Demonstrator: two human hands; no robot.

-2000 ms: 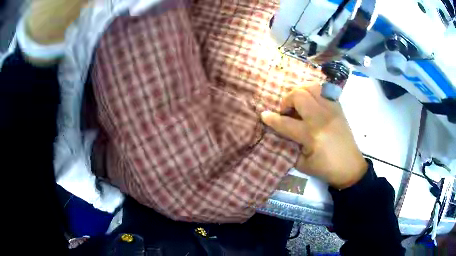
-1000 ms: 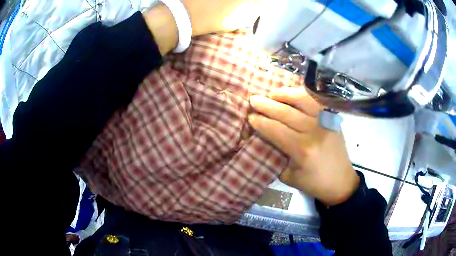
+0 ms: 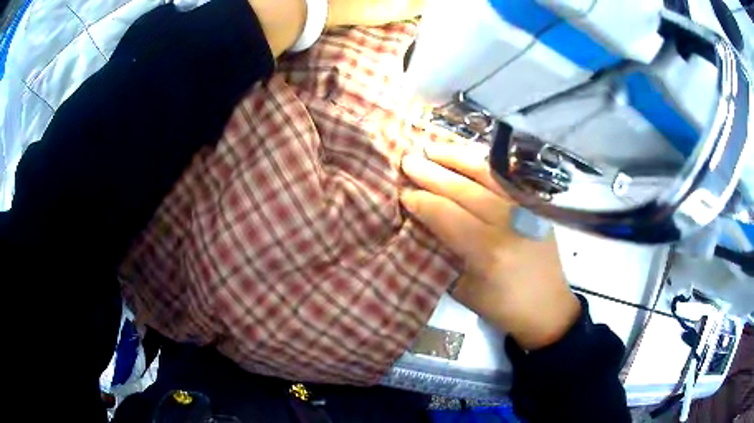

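The red-brown and cream plaid garment piece [image 3: 264, 240] lies bunched over the table's front, its upper part under the sewing machine's lamp. My right hand [image 3: 488, 235] presses flat on its right side, just below the needle area [image 3: 463, 116], fingers close together. My left hand [image 3: 368, 10] lies at the top edge of the plaid, left of the machine head; its fingers are washed out by the glare and cut off by the frame, so its grip cannot be told. A pale quilted lining [image 3: 62, 62] shows at upper left behind my left sleeve.
The white machine head with blue stripes [image 3: 570, 37] and a shiny curved guard [image 3: 727, 124] fill the upper right. A ruler tape [image 3: 446, 382] runs along the table's front edge. Small tools with black cord [image 3: 699, 355] lie at the right.
My left hand came in from the far left to the top of the plaid. The quilted lining came into view. My right hand stays on the cloth; hand and cloth appear slightly lower left.
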